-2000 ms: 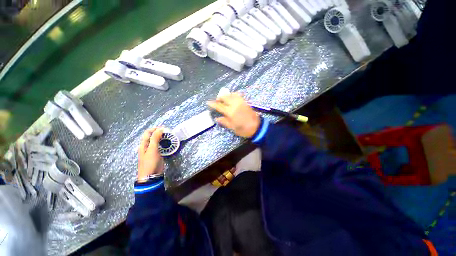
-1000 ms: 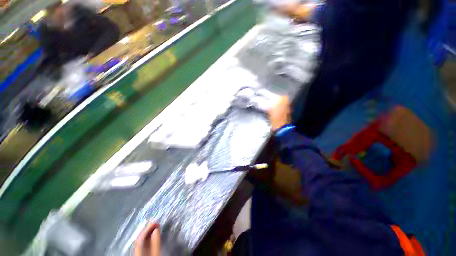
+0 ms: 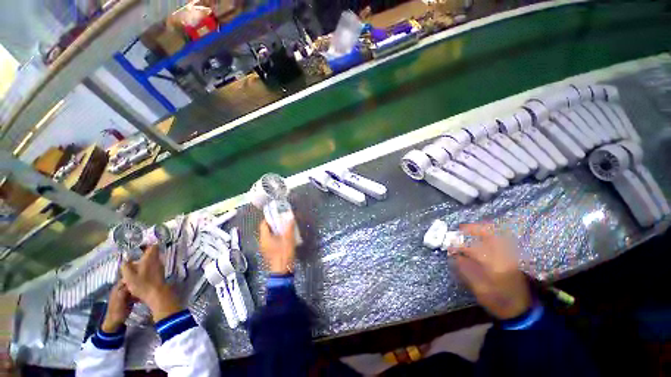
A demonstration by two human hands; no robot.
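My left hand (image 3: 278,249) is closed round the handle of a white handheld fan (image 3: 272,188), its slotted head up near the conveyor edge; a second fan may be behind it. My right hand (image 3: 494,271), blurred, is over the bubble wrap mat (image 3: 382,261), its fingers at the white lumpy tip (image 3: 437,235) of a brush or swab. The brush's pale yellow end shows beyond my right wrist. The stick is mostly hidden, and I cannot tell whether the fingers grip it.
Two fans (image 3: 350,185) lie by the conveyor (image 3: 309,129). A slanting row of fans (image 3: 508,147) is at the back right, and more fans (image 3: 625,180) lie far right. At left, another person's hands (image 3: 147,280) hold a fan beside jumbled white parts (image 3: 195,247).
The view has swung left. My left hand has taken hold of a fan near the conveyor. My right hand has left the fan row and come to the brush's white tip.
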